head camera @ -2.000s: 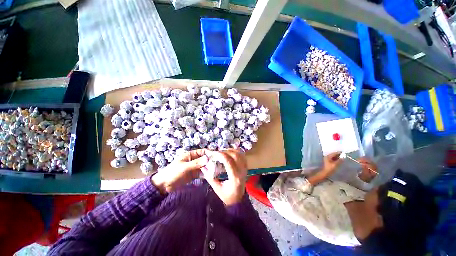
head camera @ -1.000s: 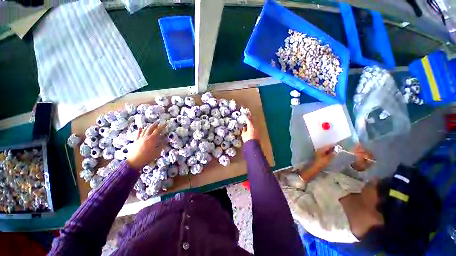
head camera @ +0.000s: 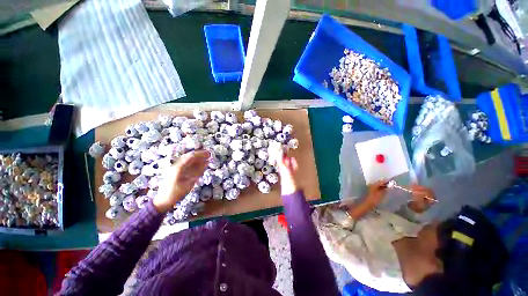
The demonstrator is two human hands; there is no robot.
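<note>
A heap of white-grey round craft pieces with dark holes (head camera: 231,151) lies on a brown cardboard sheet (head camera: 308,173) in front of me. My left hand (head camera: 184,176) is over the left-middle part of the heap, fingers pointing up and right. My right hand (head camera: 287,171) is at the heap's right side, fingers among or just over the pieces. Both hands are small and somewhat blurred. I cannot tell whether either holds a piece.
A black tray of mixed parts (head camera: 61,191) stands at left, a white sheet (head camera: 116,63) behind it. A small blue tray (head camera: 226,55) and pale post (head camera: 257,52) are behind the heap. A large blue bin (head camera: 312,63) is at right. A neighbour (head camera: 370,245) holds a thin rod by a white card (head camera: 399,167).
Two seconds ago both hands were together with a piece at the cardboard's front edge. They then parted over the heap. Since one second ago my left hand has moved slightly right relative to the heap.
</note>
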